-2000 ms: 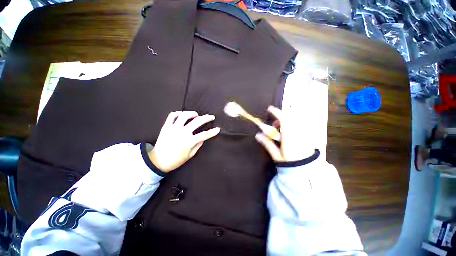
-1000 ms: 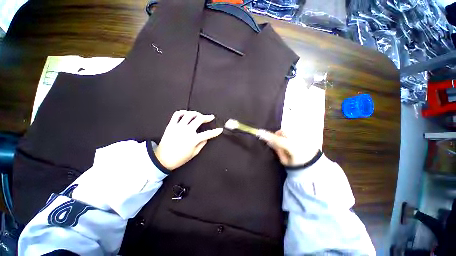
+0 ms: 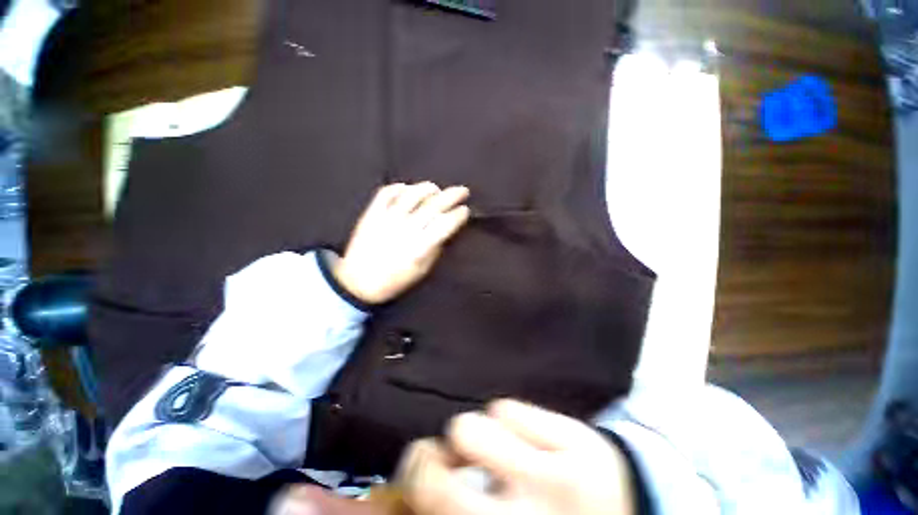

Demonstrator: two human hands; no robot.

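Observation:
The dark brown waistcoat [image 3: 513, 131] lies front up on the table. My left hand [image 3: 403, 236] rests on its middle, beside the chest pocket line [image 3: 503, 213], fingers slightly bent and gripping nothing. My right hand [image 3: 523, 458] is blurred and close to the camera at the bottom edge, over the lower front, with its fingers curled. A blurred yellowish piece [image 3: 388, 497] at its fingers looks like the small brush's handle; its tip cannot be made out. A shiny dark fitting [image 3: 399, 346] sits below my left hand.
White paper [image 3: 664, 171] shows beyond the right armhole, and pale paper [image 3: 171, 119] beyond the left one. A blue object [image 3: 798, 108] lies on the glossy wood-grain table [image 3: 805, 262] at the right. A dark rounded object [image 3: 50, 310] is at the left edge.
My right hand has moved from the chest pocket down to the bottom edge, towards the camera. My left hand stays by the pocket line. The view has shifted, cutting off the hanger.

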